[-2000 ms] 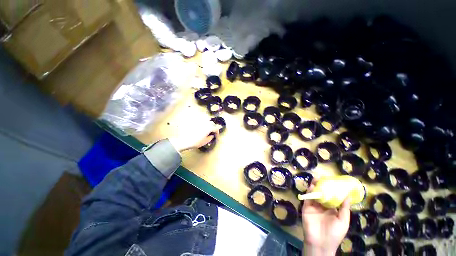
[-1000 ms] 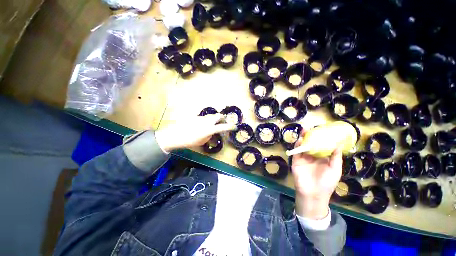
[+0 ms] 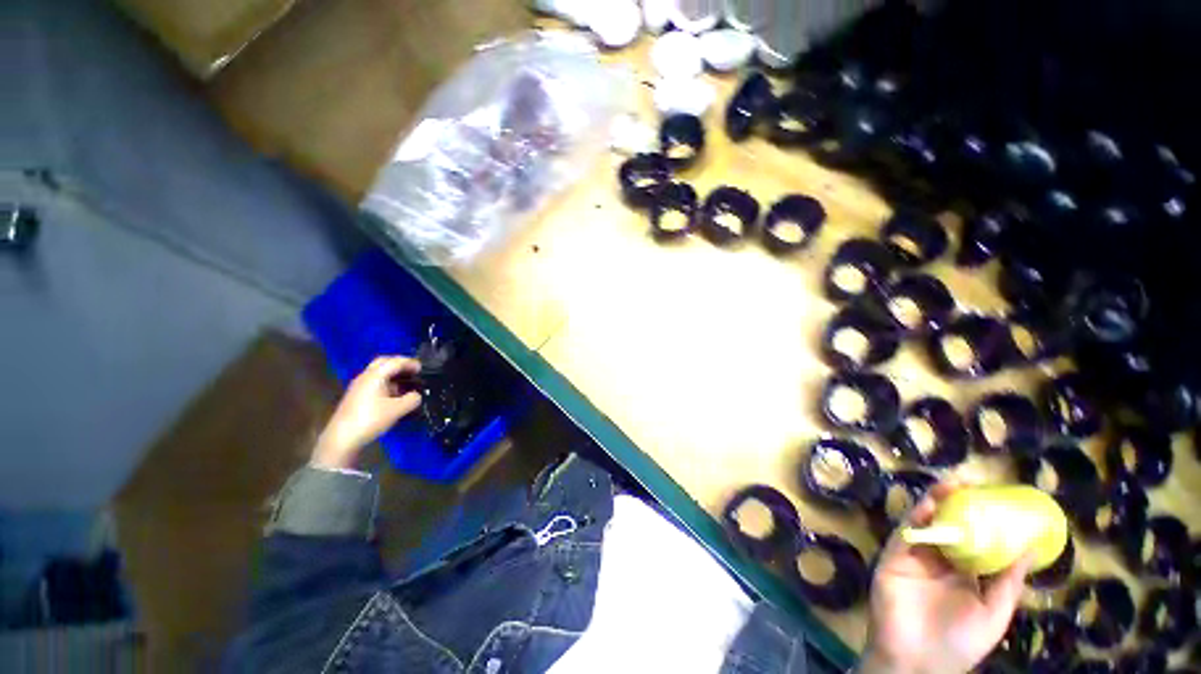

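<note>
My left hand (image 3: pixel 369 406) is over the blue bin (image 3: pixel 345 316) below the table edge, its fingertips at the dark pieces (image 3: pixel 451 395) inside. Whether it holds a piece cannot be made out. My right hand (image 3: pixel 938 599) is palm up above the table at lower right, closed around the yellow glue bottle (image 3: pixel 1001 529), whose pale nozzle points left. Black cup-shaped housings (image 3: pixel 830 569) with pale centres stand around and beyond the right hand. Some are partly hidden by the hand and bottle.
A dark green edge (image 3: pixel 580 406) borders the pale tabletop (image 3: pixel 672 323). A clear plastic bag (image 3: pixel 494 152) lies at the table corner, with white rounded pieces (image 3: pixel 678 55) beyond it. A heap of shiny black pieces (image 3: pixel 1054 171) fills the far right. Brown cardboard (image 3: pixel 323 99) is at upper left.
My left hand has moved from the housings on the table down to the blue bin. The housings that stood near it are gone from there. My right hand still holds the bottle. The view has shifted.
</note>
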